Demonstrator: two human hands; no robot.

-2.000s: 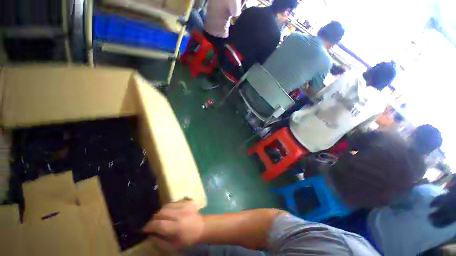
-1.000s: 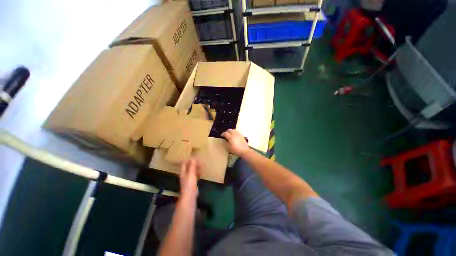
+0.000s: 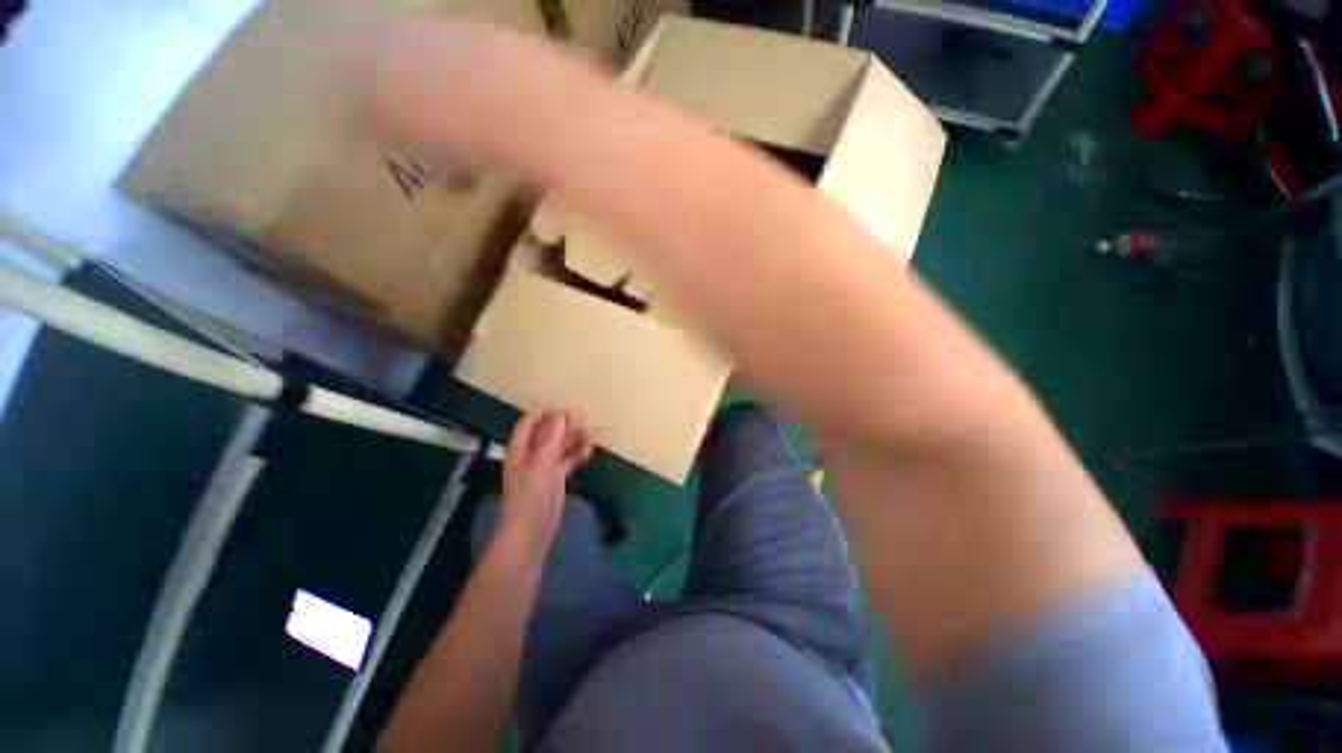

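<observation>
An open carton [image 3: 883, 155] stands in front of me, its near flap [image 3: 596, 361] folded out towards my knees. Part of a notched cardboard insert [image 3: 592, 253] shows inside it, mostly hidden by my right arm. My left hand [image 3: 545, 446] is at the near flap's outer edge, fingers bent; whether it grips the edge is unclear. My right arm crosses over the carton to the upper left. My right hand [image 3: 442, 96] is blurred in front of a closed carton [image 3: 280, 191], and its fingers cannot be made out. The arm hides most of the carton's inside.
A pale pipe frame [image 3: 353, 416] with a white label [image 3: 328, 630] is on the left. A rack [image 3: 957, 66] stands behind the carton. Red stools [image 3: 1258, 581] and a chair [image 3: 1314, 316] are on the right. A small red-and-white item [image 3: 1138, 246] lies on the green floor.
My right hand has left the carton's near right corner and swung up left across it. My left hand is now lower, at the flap's outer edge. The view has shifted, and the carton appears higher.
</observation>
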